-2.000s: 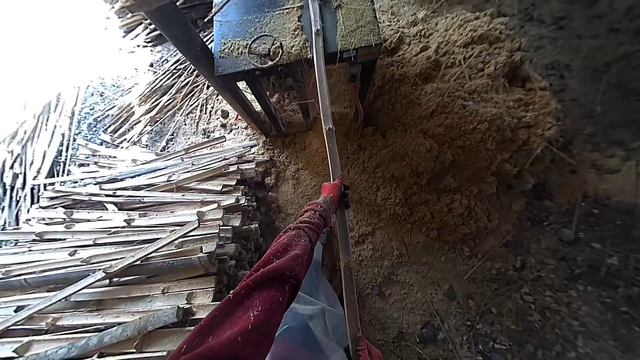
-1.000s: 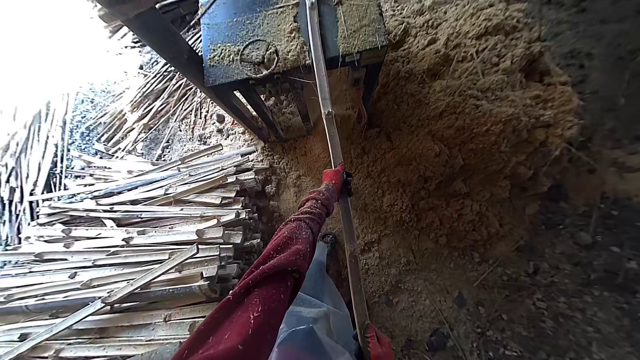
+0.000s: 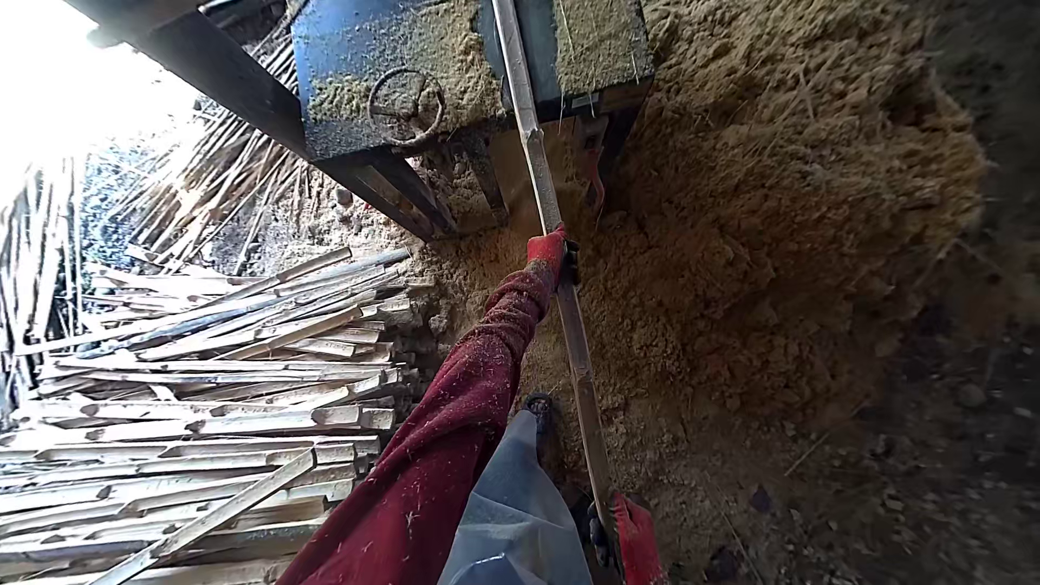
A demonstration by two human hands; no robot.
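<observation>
A long split bamboo strip (image 3: 578, 349) runs from the bottom of the view up onto the top of a blue metal machine (image 3: 357, 49) dusted with sawdust. My left hand (image 3: 553, 250), in a red and dark glove below a maroon sleeve, is closed around the strip in front of the machine's near edge. Lower down, my right hand (image 3: 621, 532), gloved alike, grips the strip near its rear end at the bottom edge. The fingers of both hands are partly hidden. The strip's far end lies beyond the top edge.
A handwheel (image 3: 406, 106) sits at the machine's near side. Stacked split bamboo (image 3: 244, 414) fills the left, with thinner strips (image 3: 219, 179) behind. A large sawdust heap (image 3: 796, 187) rises at the right. A dark beam (image 3: 227, 81) slants beside the machine. One shoe (image 3: 539, 410) shows below my left hand.
Both hands keep their hold on the bamboo strip. More of my right hand shows at the bottom than two seconds ago. The view has shifted slightly.
</observation>
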